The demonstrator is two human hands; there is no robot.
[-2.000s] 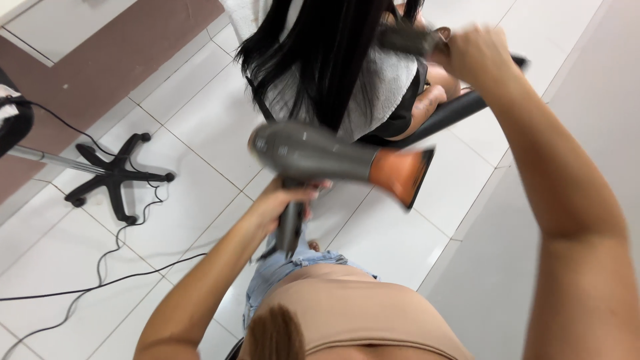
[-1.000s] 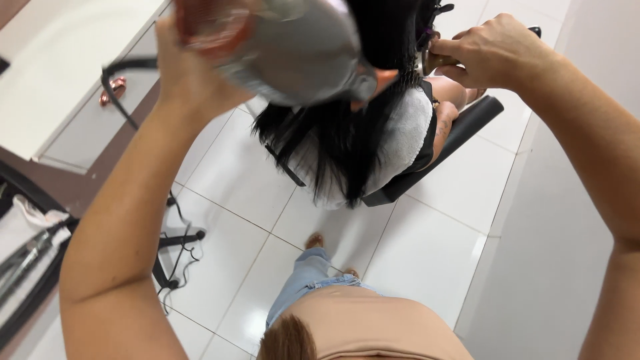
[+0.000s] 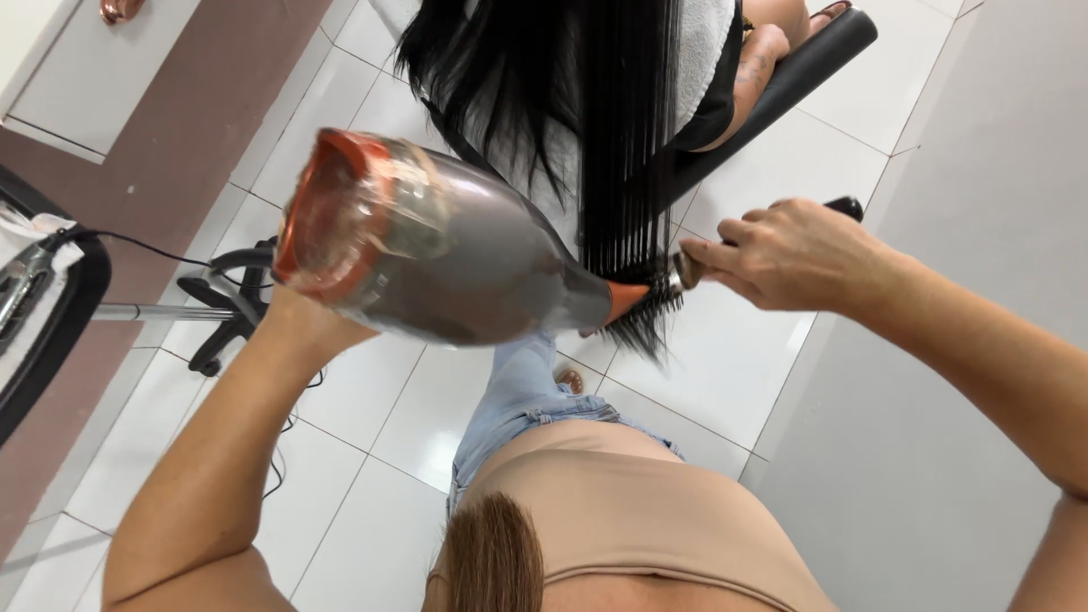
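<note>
My left hand (image 3: 327,327) is mostly hidden behind the grey hair dryer (image 3: 476,246), which it holds up; the handle is out of sight. The dryer's orange nozzle tip points right, close against the round brush (image 3: 667,293). My right hand (image 3: 786,255) grips that brush by its handle, whose black end sticks out past the fingers. Long straight black hair (image 3: 629,170) of a seated person runs down in a stretched section to the bristles, and its ends hang just below them. More black hair hangs loose at the left, over a white towel (image 3: 701,51) on the person's shoulders.
The person sits in a chair with a black padded armrest (image 3: 790,85), a forearm beside it. At left are a wheeled stand (image 3: 242,297) with a tray (image 3: 93,272) holding tools, a trailing cord, and a white drawer unit (image 3: 102,76). A grey wall (image 3: 952,340) rises at right.
The dryer, near the top left a second ago, is now lower with its nozzle at the brush. My right hand and the brush have come down from the upper hair to near its ends.
</note>
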